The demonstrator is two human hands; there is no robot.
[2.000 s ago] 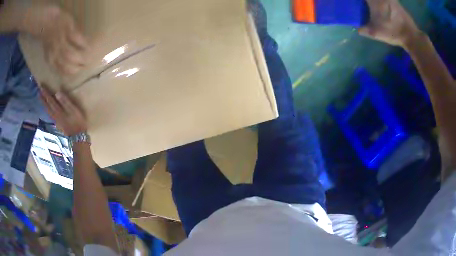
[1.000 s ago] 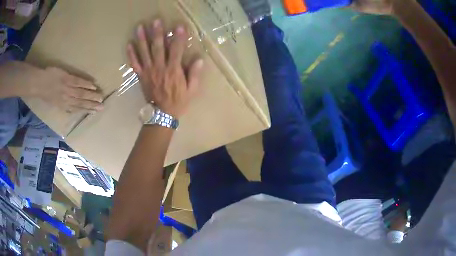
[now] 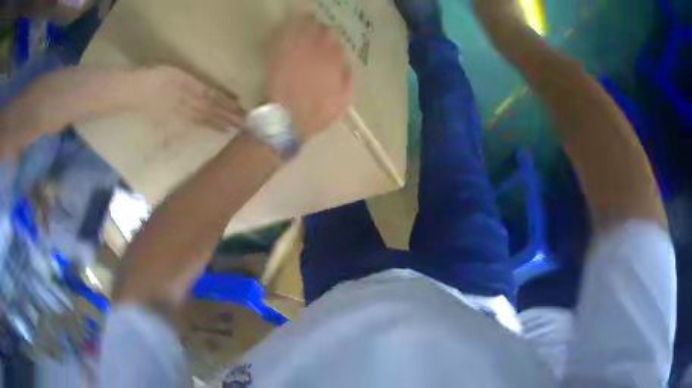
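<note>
A large brown carton (image 3: 303, 182) lies tilted in front of me, over my knees, with printed marks on its far side. My left hand (image 3: 309, 72), with a metal watch on the wrist, is on the carton near its upper edge; it is blurred and its fingers are hard to make out. My right forearm reaches up to the frame's top edge, where my right hand (image 3: 495, 9) is mostly cut off; what it holds does not show.
Another person's hand (image 3: 190, 98) lies on the carton's left part. A blue stool (image 3: 530, 220) stands on the green floor at the right. An open carton (image 3: 284, 261) and a blue crate (image 3: 231, 292) are below the big carton. Blurred boxes lie at the left.
My left hand has moved up and right across the carton. My right arm has swung left and up, and the blue and orange tape gun has gone out of view.
</note>
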